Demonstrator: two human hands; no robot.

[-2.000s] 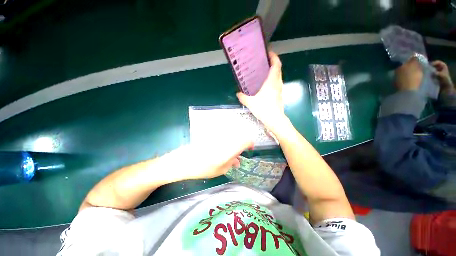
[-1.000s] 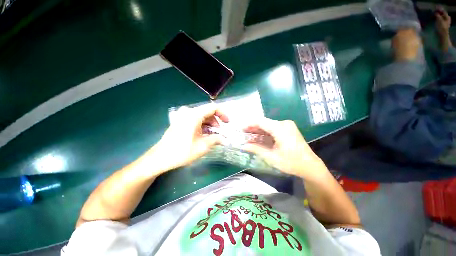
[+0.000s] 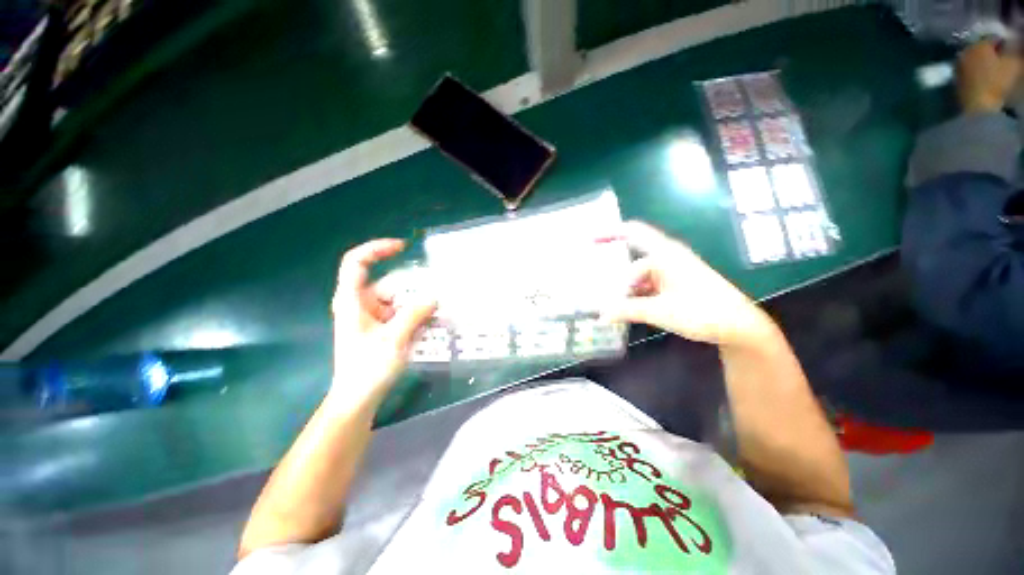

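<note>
A bright, overexposed panel in a clear bag point(image 3: 494, 343) lies in front of me, its lower edge showing a row of pale repeated pieces. It overlaps a white sheet point(image 3: 528, 242), and the glare hides where one ends and the other begins. My left hand point(image 3: 380, 315) grips the left end of the bagged panel between thumb and fingers. My right hand point(image 3: 674, 290) grips the right end, fingertips partly lost in the glare.
A dark smartphone point(image 3: 485, 139) lies beyond the sheet against the pale rail point(image 3: 326, 180). A separate bagged panel point(image 3: 773, 169) lies to the right. A blue bottle point(image 3: 107, 380) lies at the left. A person's denim sleeve point(image 3: 960, 213) and hand are at far right.
The phone was in my right hand two seconds ago and now lies dark on the surface. Since one second ago, my hands have moved apart to the panel's two ends, and it shows flat between them.
</note>
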